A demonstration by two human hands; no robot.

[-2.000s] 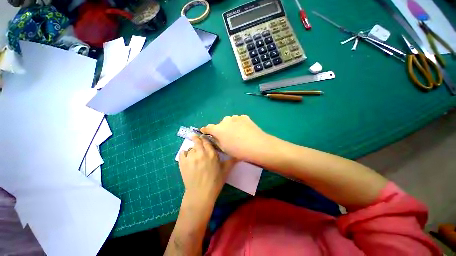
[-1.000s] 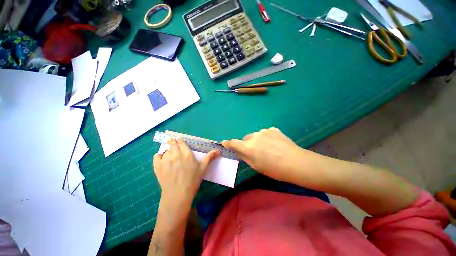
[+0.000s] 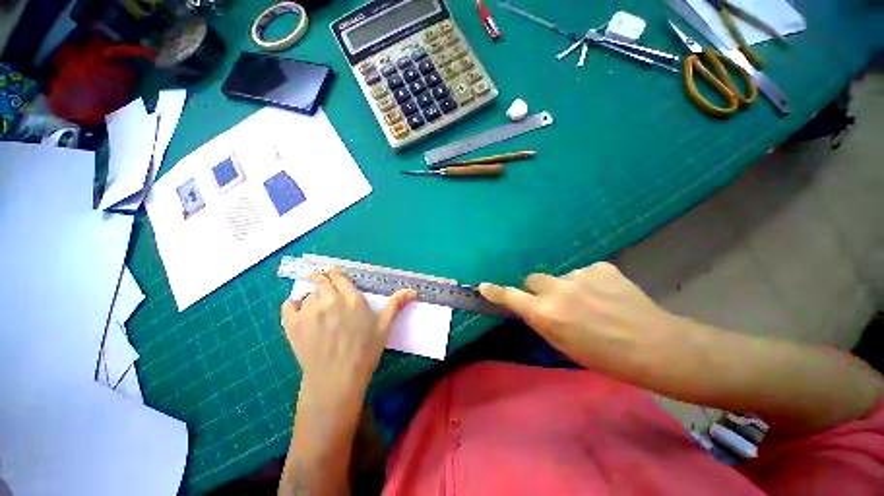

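A white card (image 3: 419, 330) lies on the green cutting mat near its front edge. A long steel ruler (image 3: 434, 291) lies across the card's upper part, slanting slightly down to the right. A thin pale strip shows along the ruler's far side. My left hand (image 3: 334, 325) presses the ruler and card down, fingers on the ruler and thumb at its near edge. My right hand (image 3: 591, 315) is at the ruler's right end, index fingertip at the ruler, other fingers curled. Whether it holds a tool is hidden.
A printout (image 3: 257, 199) lies beyond my left hand, with a smartphone (image 3: 277, 81), tape roll (image 3: 280, 26) and calculator (image 3: 415, 70) behind. A short steel ruler (image 3: 489, 139), pencil (image 3: 514, 156) and awl (image 3: 473, 170) lie centrally. Scissors (image 3: 715, 81) lie at right. Large white sheets (image 3: 58, 291) cover the left.
My right hand has moved right along the ruler, away from my left hand, which stays pressing. The view has shifted, and the printout now lies flat, after standing tilted two seconds ago.
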